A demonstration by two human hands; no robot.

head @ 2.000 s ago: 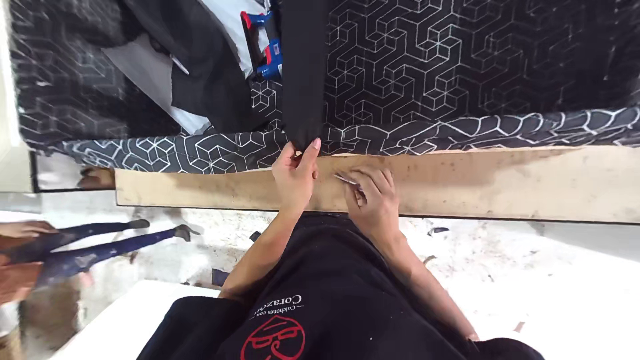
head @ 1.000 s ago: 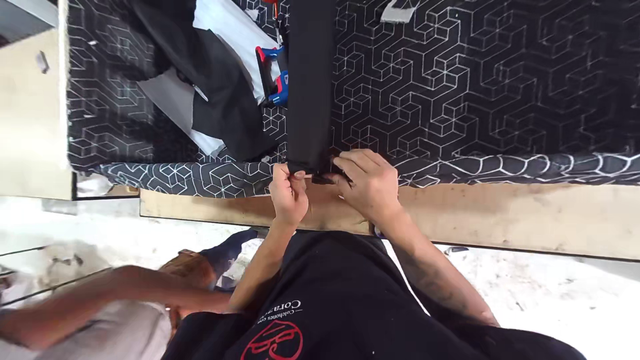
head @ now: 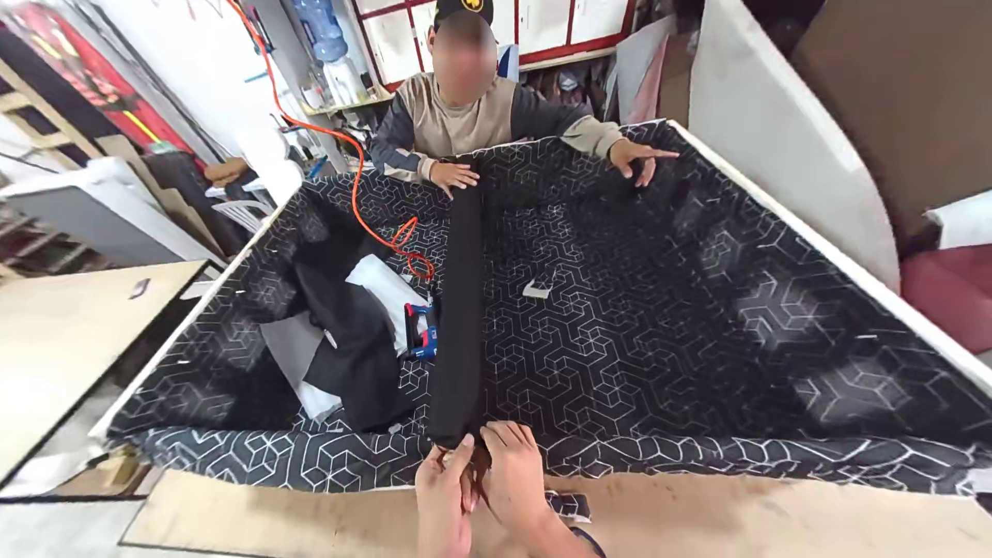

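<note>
A long black fabric strip (head: 457, 310) runs away from me across black fabric with a white geometric pattern (head: 589, 356). At the strip's near end, my left hand (head: 446, 484) pinches its edge between thumb and fingers. My right hand (head: 511, 473) is beside it, fingers bent over the strip's right corner; part of the grip is hidden. Left of the strip lies a blue and red staple gun (head: 421, 332) on an orange air hose (head: 358, 167). Loose black cloth (head: 349, 364) and white material (head: 384, 294) are next to it.
Across the padded frame a co-worker (head: 465, 108) leans in, one hand (head: 453, 177) by the strip's far end, the other (head: 642, 159) over the far edge. A small white piece (head: 536, 291) lies right of the strip. A pale board (head: 310, 515) is below the near edge.
The view has tilted up, bringing the co-worker into sight. My right hand, holding a small metal tool apart from the strip two seconds ago, is now at the strip's end beside my left hand.
</note>
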